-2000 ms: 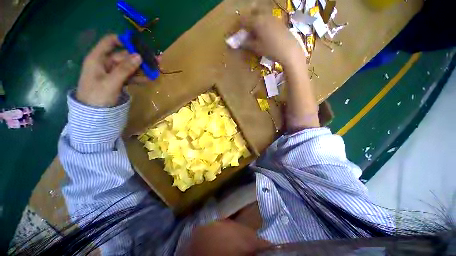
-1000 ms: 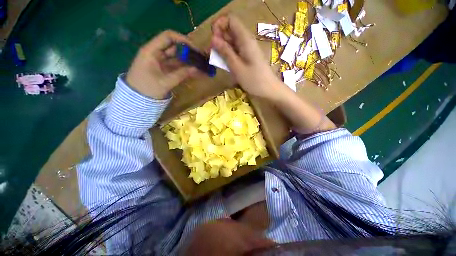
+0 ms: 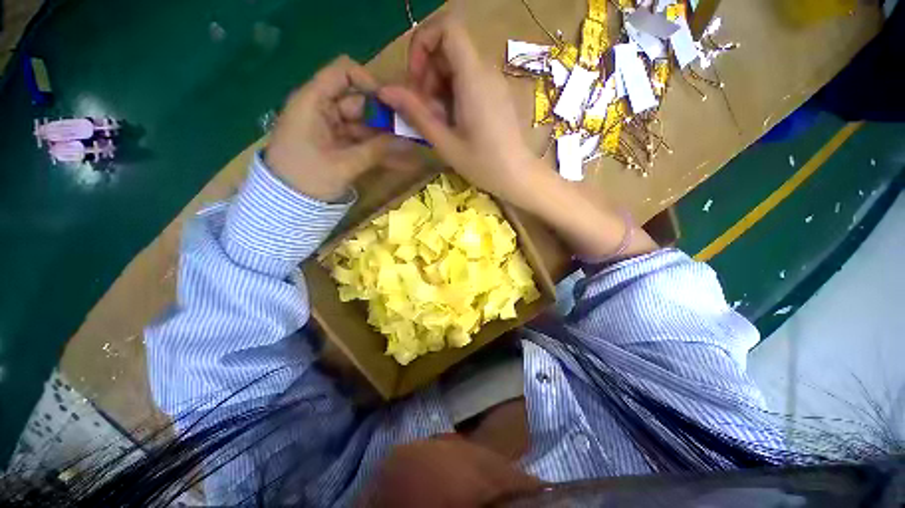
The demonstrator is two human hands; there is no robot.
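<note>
My left hand (image 3: pixel 323 129) holds a blue part (image 3: pixel 379 115) above the far edge of the scrap box. My right hand (image 3: pixel 447 104) is against the blue part, its fingers at a white-faced piece (image 3: pixel 406 127) that lies on or against the blue part. The fingers hide most of both pieces. Whether the white piece is attached cannot be told. The open cardboard box (image 3: pixel 397 380) below the hands is full of yellow paper squares (image 3: pixel 437 268).
A pile of gold and white wired pieces (image 3: pixel 605 84) lies on the cardboard ledge (image 3: pixel 695 139) at the upper right. Pink parts (image 3: pixel 75 139) and another blue part (image 3: pixel 39 81) are on the green belt (image 3: pixel 169 119) at left. A yellow object shows at the top right.
My right hand has come from the pile to the blue part in my left hand, bringing a white-faced piece. Since the last earlier frame, its fingers have closed over the blue part.
</note>
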